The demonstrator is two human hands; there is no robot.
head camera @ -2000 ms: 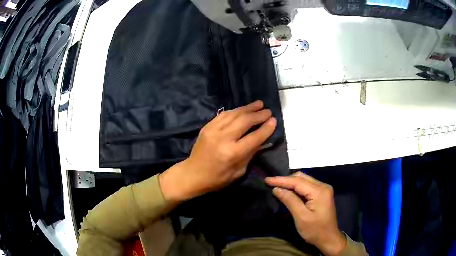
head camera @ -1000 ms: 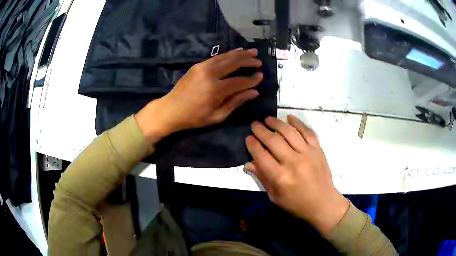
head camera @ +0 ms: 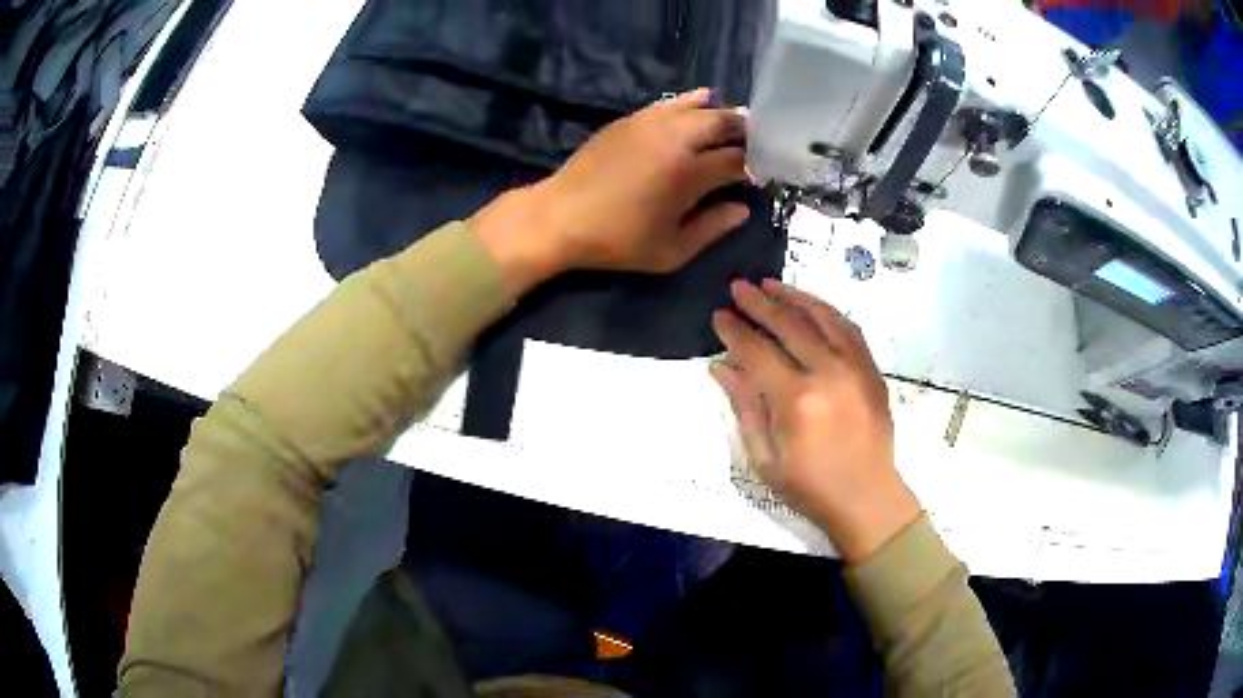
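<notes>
The black bag panel (head camera: pixel 450 68) lies flat on the white table, its pocketed part at the back left. A smooth black piece (head camera: pixel 600 311) with a rounded corner lies nearer me. A short webbing strap (head camera: pixel 492 387) sticks out from its near edge. The panel's right edge is under the head of the sewing machine (head camera: pixel 832 102), near the presser foot. My left hand (head camera: pixel 648 184) lies on the fabric, fingers spread, just left of the needle area. My right hand (head camera: pixel 811 396) rests at the near right corner, fingertips on the fabric edge, fingers slightly bent. Neither hand clearly grips it.
The machine's control panel (head camera: pixel 1125 273) is at the right. A dark tool, perhaps thread snips, (head camera: pixel 1115 417) lies at the right on the table. Cut pieces (head camera: pixel 68 82) are heaped at the far left. The white table's (head camera: pixel 614 457) curved front edge runs before my lap.
The bag panel has moved away from me under the machine head, and the strap now lies on the table. Both hands moved up with it. The camera view has shifted, showing more of the machine.
</notes>
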